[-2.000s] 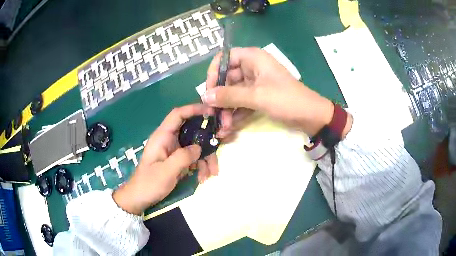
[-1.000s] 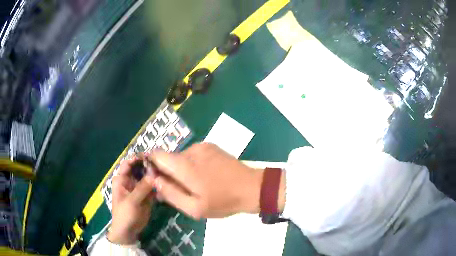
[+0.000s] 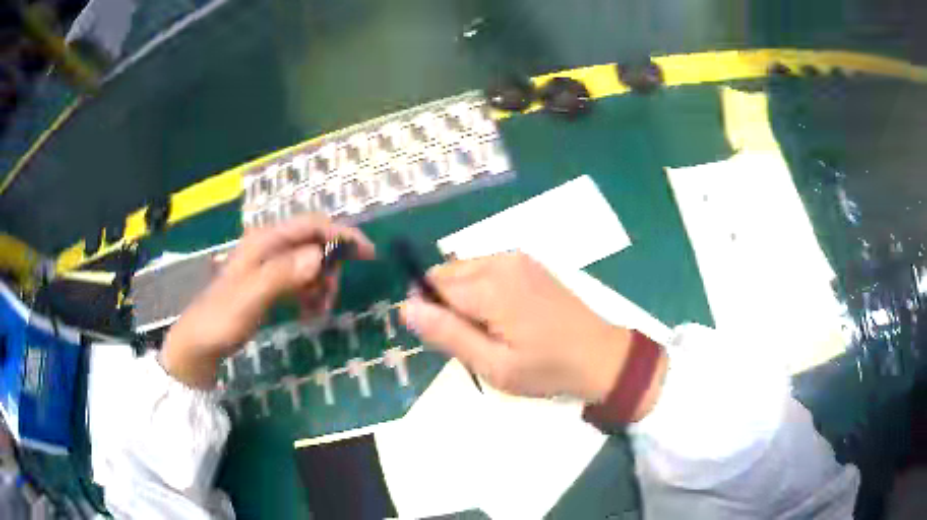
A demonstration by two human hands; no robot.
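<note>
My left hand holds a small dark thing, mostly hidden by the fingers and blurred; it looks like the black round housing. My right hand grips slim black tweezers, blurred, tip pointing up and left. The hands are apart. Below them lies a clear liner with sparse T-shaped pieces. Behind them lies a full sheet of die-cut pieces along the yellow edge.
Black round housings sit on the yellow strip. White sheets lie centre and right. A black sheet is at the near edge. A grey stack and a blue box are left. Shiny clear plastic is at right.
The camera view has swung. My hands worked together at the housing in both earlier frames; now they are apart, and the tweezers are away from the housing.
</note>
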